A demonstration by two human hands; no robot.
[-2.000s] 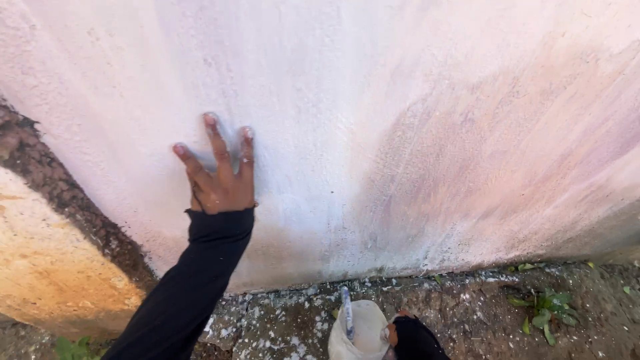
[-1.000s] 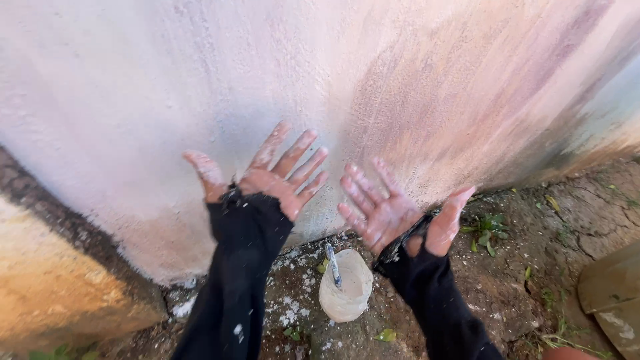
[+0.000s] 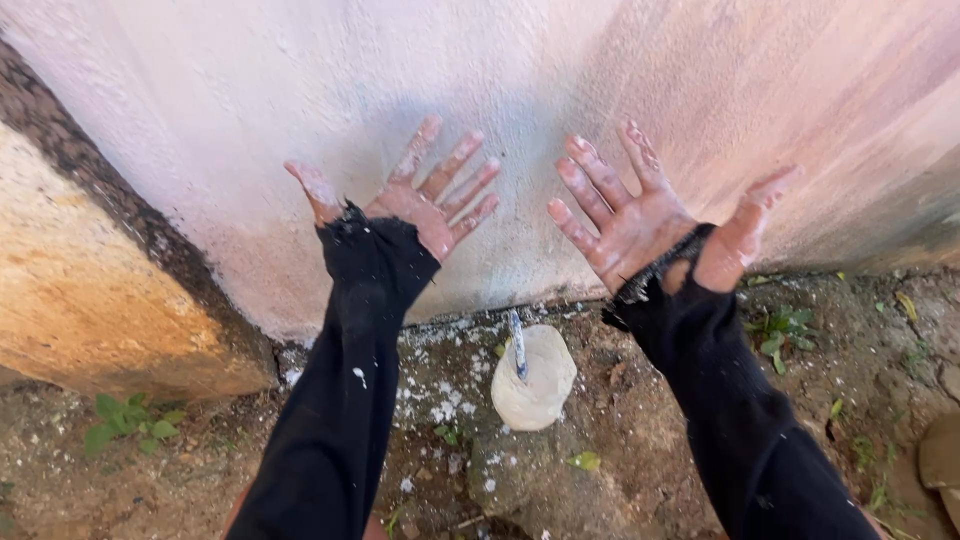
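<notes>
Both palms face up, smeared with whitish paint, fingers spread and holding nothing. My left hand [image 3: 420, 202] is left of centre in front of the painted wall [image 3: 517, 90], its black sleeve frayed at the palm. My right hand [image 3: 645, 217] is to the right, its torn black sleeve passing round the base of the thumb. On the ground between the forearms stands a whitish container [image 3: 536, 397], apart from both hands. A paint-marked stick or handle [image 3: 517, 345] leans inside it; its lower end is hidden.
A dark rough strip [image 3: 112, 187] separates the pinkish wall from an orange-stained wall section [image 3: 97, 292] at left. White specks dot the soil. Small green plants grow at lower left [image 3: 131, 424] and right [image 3: 784, 334]. A brownish object [image 3: 941, 457] stands at the right edge.
Two seconds ago my left hand was at the wall and my right hand was beside the container. Both have since turned palm up, and my right hand has risen away from the container.
</notes>
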